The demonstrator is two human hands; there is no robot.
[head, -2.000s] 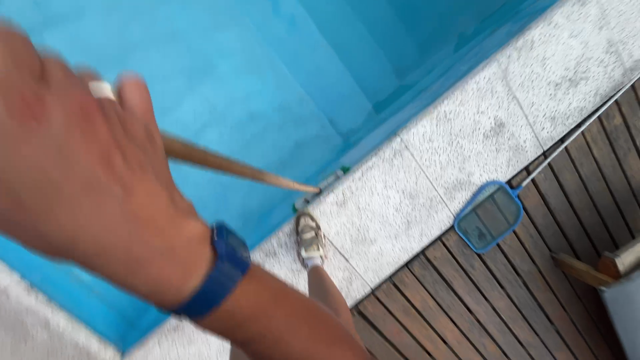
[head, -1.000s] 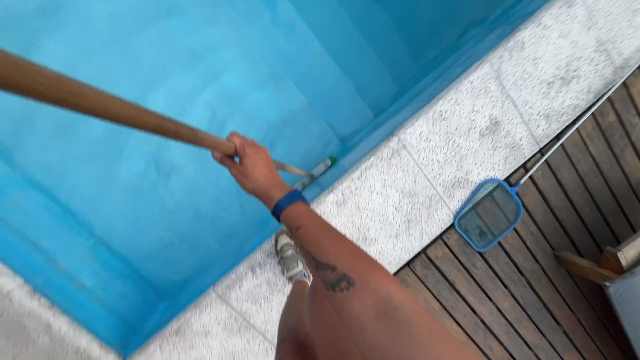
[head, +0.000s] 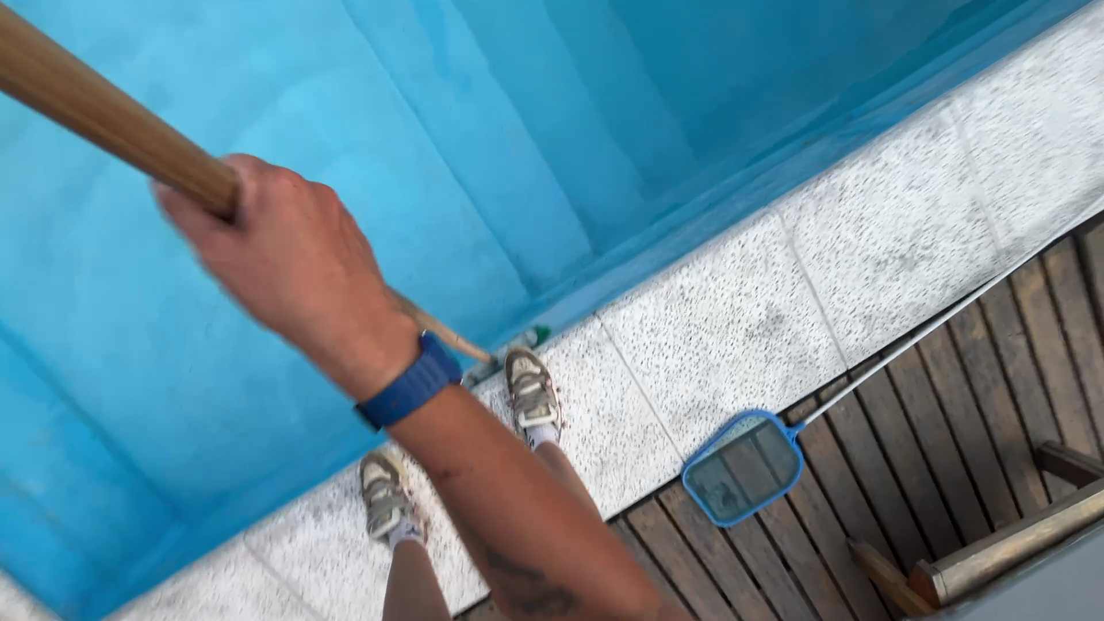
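Observation:
My right hand (head: 293, 250), with a blue watch band (head: 410, 384) on its wrist, is closed around a long wooden pole (head: 121, 112). The pole runs from the upper left, passes behind my hand and wrist, and slants down to a pale brush-like head (head: 483, 371) with a green end. That head lies against the pool's edge beside the toe of my right shoe (head: 530, 392), which partly hides it. My left hand is out of view.
Blue pool water (head: 285, 362) lies beyond the speckled stone coping (head: 724, 319). My left shoe (head: 386, 496) stands on the coping. A blue-rimmed skimmer net (head: 743, 470) rests across coping and wooden deck (head: 914, 431). Wooden furniture (head: 1009, 552) is at lower right.
My right hand has moved up and left in view since one second ago, still on the pole. Both shoes now show, where one showed before.

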